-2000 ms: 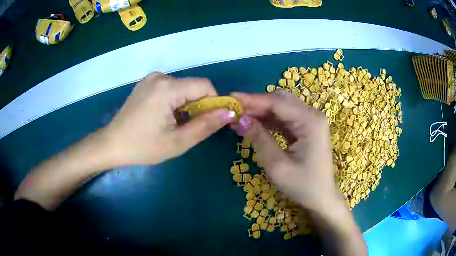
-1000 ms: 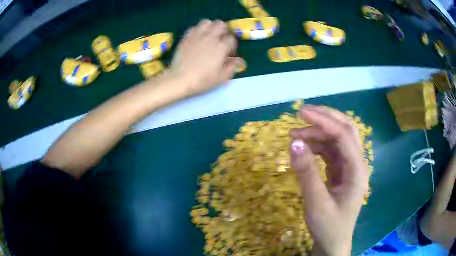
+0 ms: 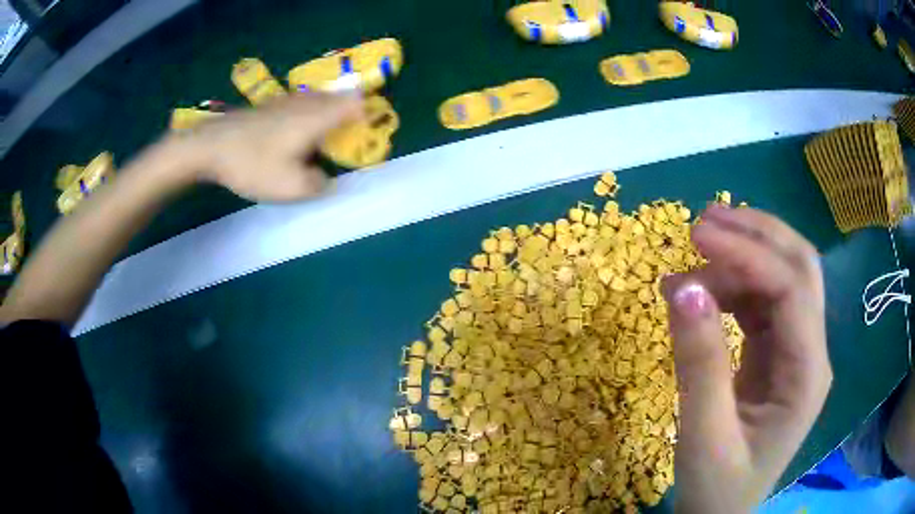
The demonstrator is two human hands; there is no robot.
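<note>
My left hand (image 3: 266, 149) is blurred over the belt, its fingers at the edge of a yellow shell with dark openings (image 3: 363, 136); I cannot tell whether it grips the shell. My right hand (image 3: 757, 351) is raised over the right side of a large loose pile of small yellow tabs (image 3: 562, 341). Its thumb and fingers are apart and no object shows in it. Two flat yellow shells (image 3: 499, 103) (image 3: 645, 67) lie on the belt to the right of my left hand.
Open yellow units with blue and white inside (image 3: 346, 68) (image 3: 559, 20) stand along the belt (image 3: 441, 50). A pale strip (image 3: 482, 161) separates it from the near green surface (image 3: 251, 371). Stacked yellow covers (image 3: 853, 179) and a white cord loop (image 3: 885, 298) are at right. Another person's arm shows at the right edge.
The yellow piece held in both hands two seconds ago is no longer between them. My left hand went out to the belt, then moved left along it. My right hand moved right and opened.
</note>
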